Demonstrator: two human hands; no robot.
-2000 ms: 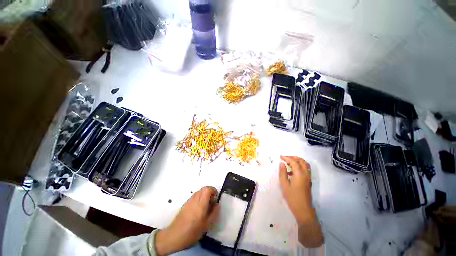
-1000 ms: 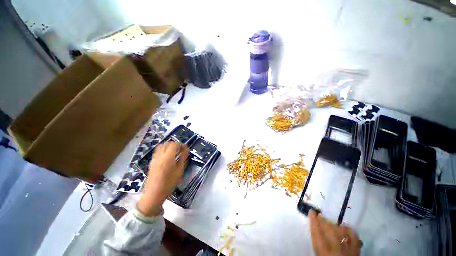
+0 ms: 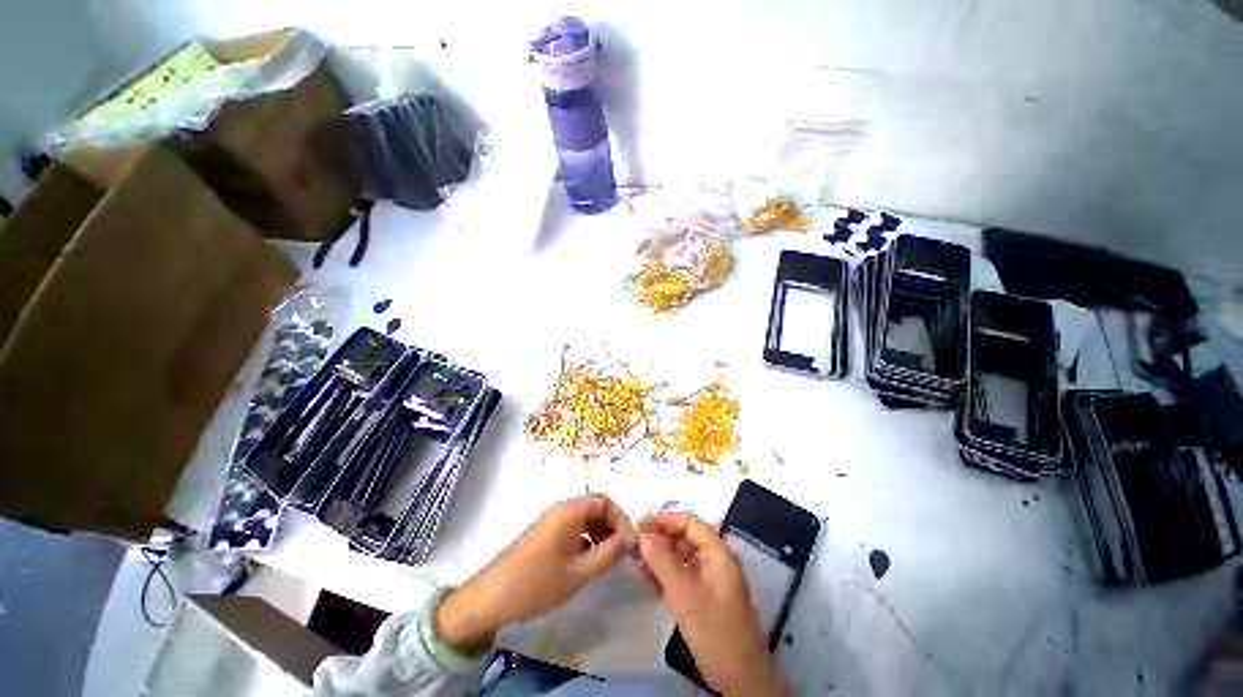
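Note:
My left hand (image 3: 543, 569) and my right hand (image 3: 702, 588) meet fingertip to fingertip at the front middle. Their fingers are pinched together; a tiny pale bit may be between them, too small to tell. A black phone-type frame (image 3: 770, 520) lies on the worktable, solid dark band away from me, partly hidden behind my right hand. A tangled heap of thin yellow-gold parts (image 3: 594, 406) lies beyond my hands, with a flatter yellow-orange heap (image 3: 705, 425) at its right.
Overlapping black frames (image 3: 434, 459) lie at left beside a checkered sheet (image 3: 270, 409). A cardboard carton (image 3: 130, 341) stands far left. A purple bottle (image 3: 581, 130) and a zip bag with gold contents (image 3: 682, 259) are near the wall. Frame stacks (image 3: 1009, 388) stand at right.
My left hand has left the frames at left and met my right hand. My right hand has let go of the raised frame, which now lies on the table. The camera view has shifted.

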